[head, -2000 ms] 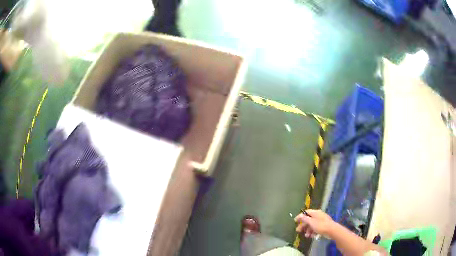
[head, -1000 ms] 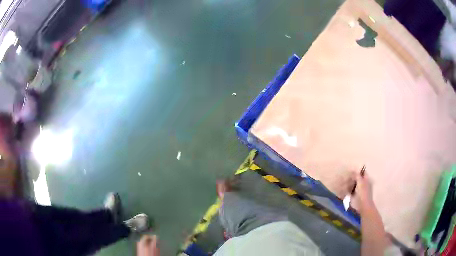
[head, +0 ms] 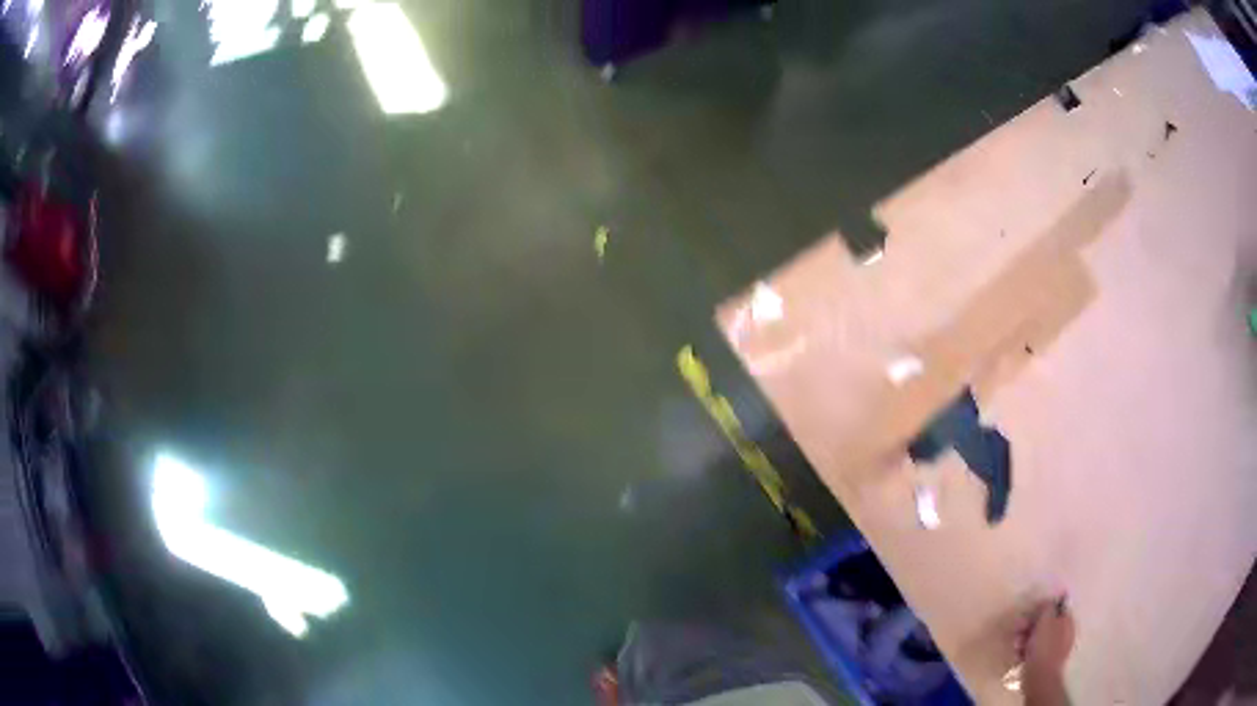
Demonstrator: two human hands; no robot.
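Note:
My right hand (head: 1048,646) is small and blurred at the bottom right, over the near part of a light wooden table (head: 1117,414). Its fingers are closed around a small dark tool, of which only a dark tip shows; its exact kind cannot be told. A small pale spot shows beside the fingers. My left hand is out of the picture. A torn dark patch (head: 986,462) marks the table top beyond my hand.
A blue basket (head: 875,621) with dark contents stands at the table's left edge. Yellow floor tape (head: 744,448) runs towards it. The green floor (head: 414,386) lies left. A dark purple object (head: 655,28) is at the top.
The view has swung from the carton of purple garments to the table, then further along it. My right hand now shows lower, over the table. My left hand has left the picture.

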